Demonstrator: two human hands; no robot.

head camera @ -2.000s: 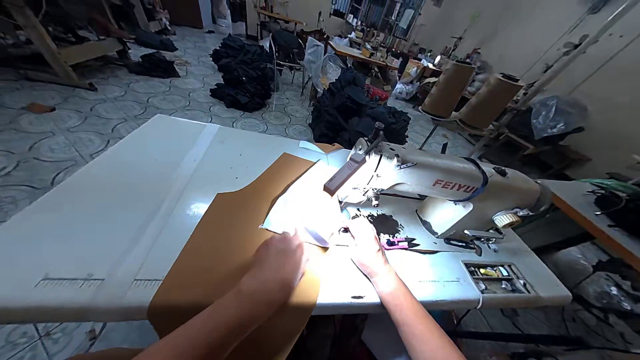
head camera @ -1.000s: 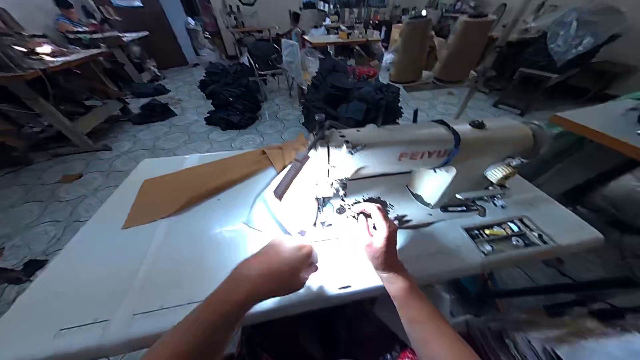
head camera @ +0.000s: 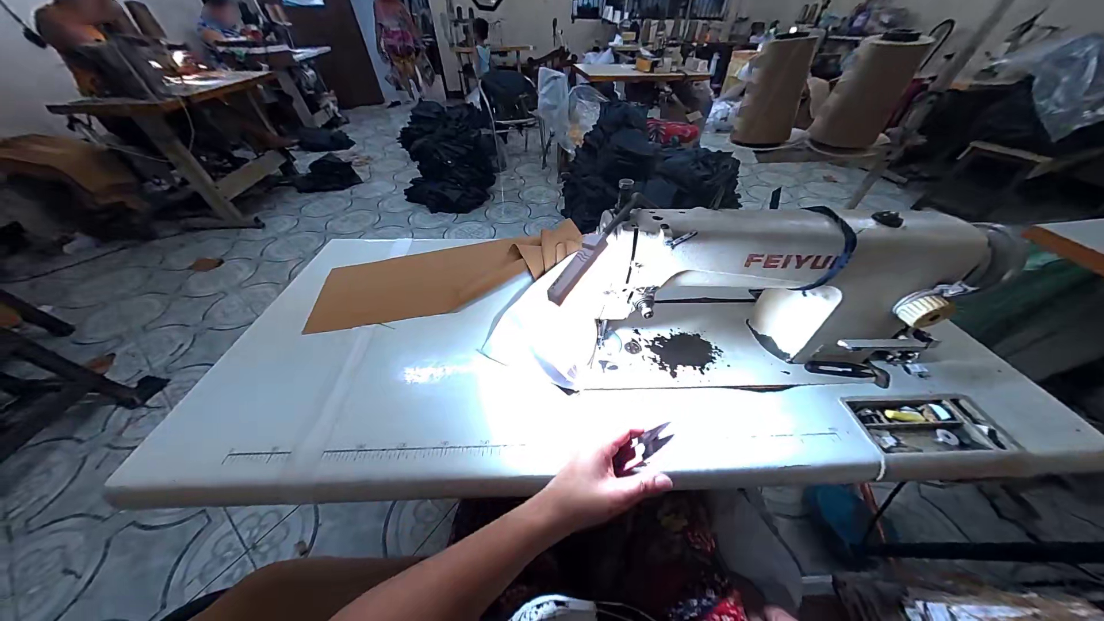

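Observation:
My left hand (head camera: 595,483) is at the front edge of the white sewing table (head camera: 259,388), closed around small dark thread snips (head camera: 651,442) whose blades point up and right. My right hand is out of view. Beyond the snips stands the industrial sewing machine (head camera: 742,246), its needle area brightly lit. A pale, overexposed piece (head camera: 543,341) lies left of the needle; its material is unclear. Brown fabric (head camera: 414,280) stretches across the far left of the table, bunched at its end near the machine head. Dark lint or a worn patch (head camera: 683,352) marks the machine bed.
A parts tray (head camera: 931,424) is sunk into the table's right side. Two large brown thread cones (head camera: 776,90) stand behind the machine. Piles of black cloth (head camera: 651,164) lie on the tiled floor beyond. People sit at other machines at the back left.
My left hand has moved toward the table's front edge and now holds snips. My right hand has left the view. The brown fabric, earlier near my left arm, lies farther back. The view has shifted.

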